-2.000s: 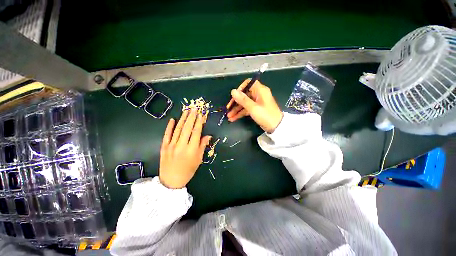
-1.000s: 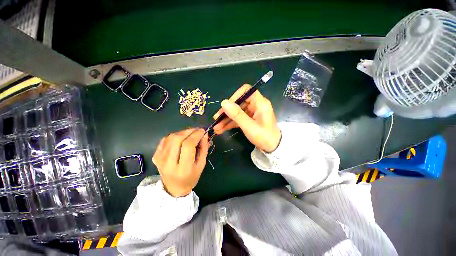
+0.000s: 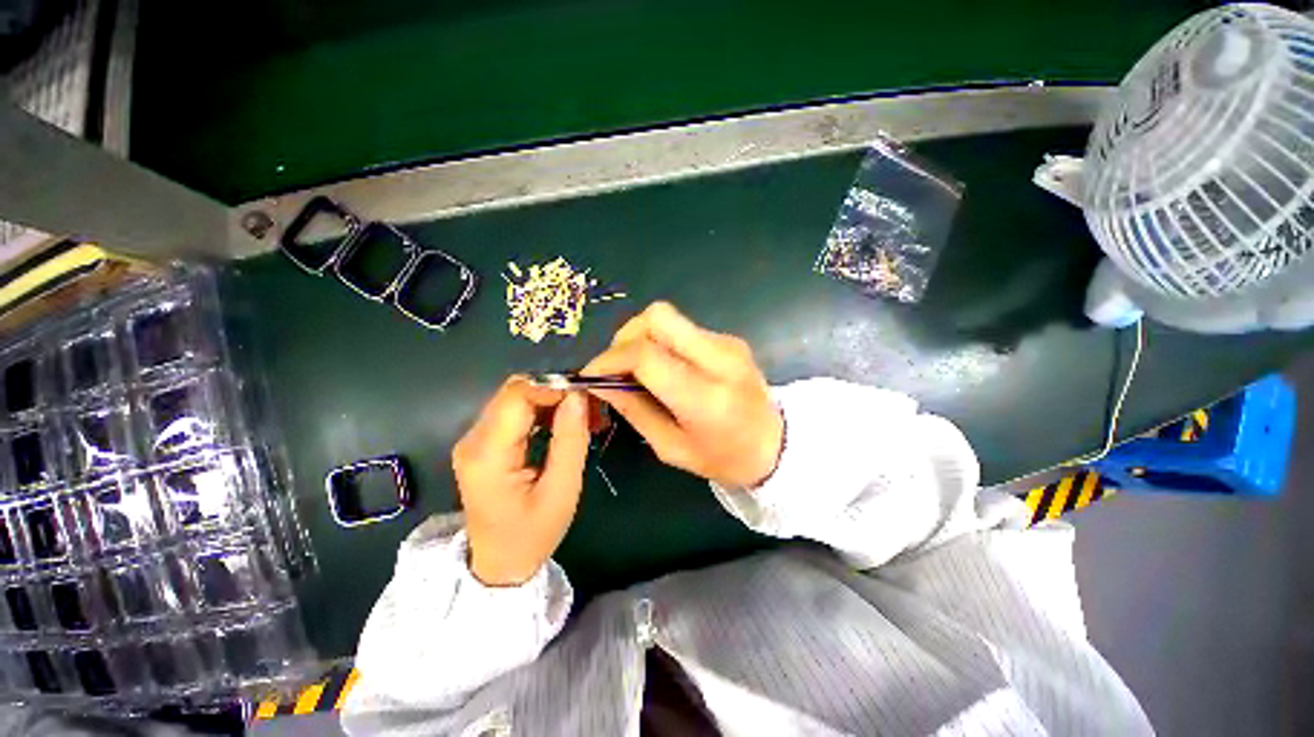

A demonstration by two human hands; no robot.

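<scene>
My right hand holds a slim dark pen-like tool, turned so its pale end lies to the left, at the fingertips of my left hand. My left hand has thumb and fingers bent towards each other; whether a small part sits between them cannot be made out. A pile of small cream parts lies just beyond my hands. A thin strip lies between my hands. Three dark case frames lie in a row at the upper left, and one more frame lies left of my left hand.
A clear blister tray with dark pieces fills the far left. A zip-lock bag of small parts lies beyond my right hand. A white fan stands at the right, above a blue stool. A metal rail runs along the far side.
My left hand has come off the pile area towards me. My right hand has moved closer to it, and the tool has turned round from pale end up and right to pale end left.
</scene>
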